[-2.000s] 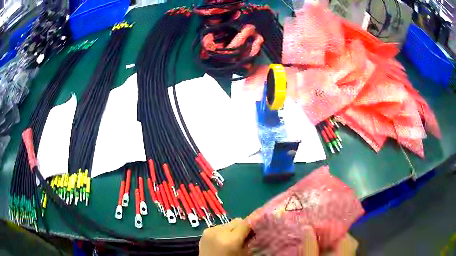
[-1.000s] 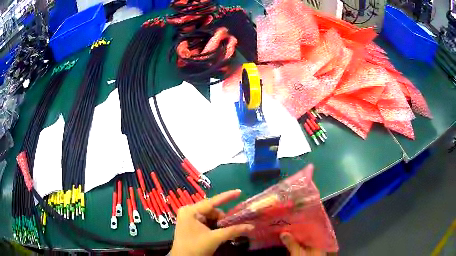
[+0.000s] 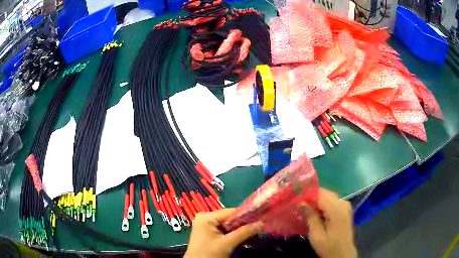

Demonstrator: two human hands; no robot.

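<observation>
A pink bubble bag [image 3: 284,201] is held at the bench's front edge, partly folded over. My left hand [image 3: 216,233] grips its left end between thumb and fingers. My right hand [image 3: 329,221] holds its right side. Whether a cable end lies inside the bag cannot be told. The blue tape dispenser [image 3: 274,151] with a yellow tape roll [image 3: 265,88] stands just behind the bag. A black cable [image 3: 90,229] with one pink wrapped end [image 3: 33,172] runs along the front edge at left.
Black cable bundles with red [image 3: 156,111], yellow [image 3: 93,126] and green [image 3: 50,136] ends lie at centre and left on white paper [image 3: 211,133]. A pink bubble bag pile [image 3: 352,80] lies right. Coiled cables [image 3: 216,50] and a blue bin [image 3: 88,35] are at the back.
The bag is folded over more and sits slightly left of where it was two seconds ago. My left hand's fingers, spread a second ago, have closed on its left end. The camera view has shifted slightly.
</observation>
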